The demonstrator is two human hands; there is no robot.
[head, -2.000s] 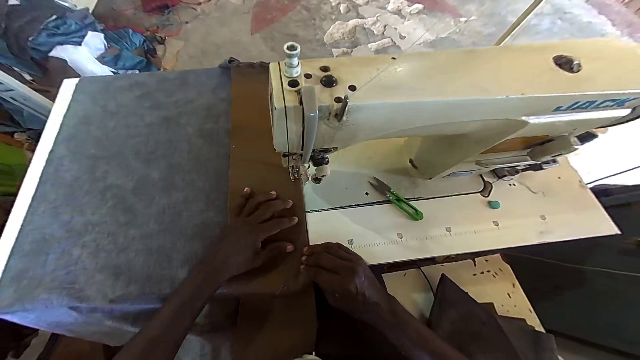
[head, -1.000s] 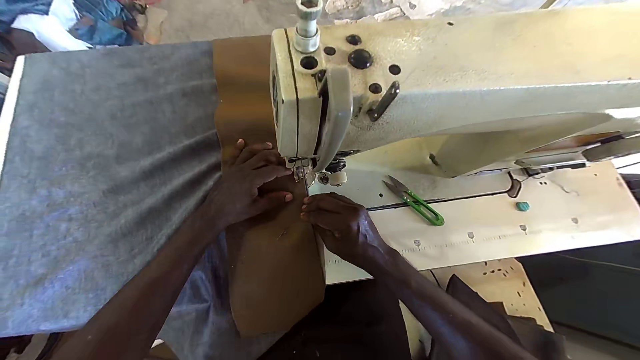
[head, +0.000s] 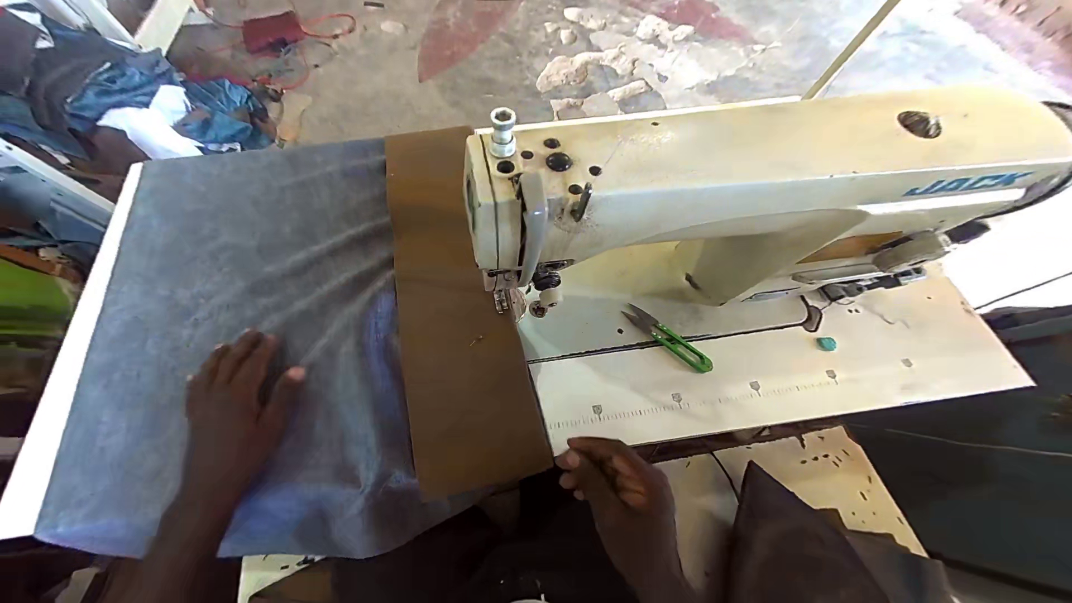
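Note:
A brown fabric strip (head: 461,360) lies along the right side of a grey-blue fabric (head: 209,226), passing beside the presser foot (head: 502,301) of a cream industrial sewing machine (head: 712,167). My left hand (head: 239,394) rests flat on the grey-blue fabric with its fingers apart. At the lower right corner of the brown strip is my right hand (head: 615,481), its thumb and forefinger close together at the corner; whether they pinch the cloth cannot be told. Green-handled thread snips (head: 670,339) lie on the machine bed.
A small teal piece (head: 827,343) sits on the bed to the right of the snips. Dark fabric pieces (head: 787,536) lie at the lower right. Beyond the table's left side is a heap of cloth scraps (head: 142,100), and a red item with cords (head: 272,33) is on the floor.
My left hand has moved left, off the brown strip and onto the grey-blue fabric. My right hand has moved from near the presser foot down to the strip's lower corner.

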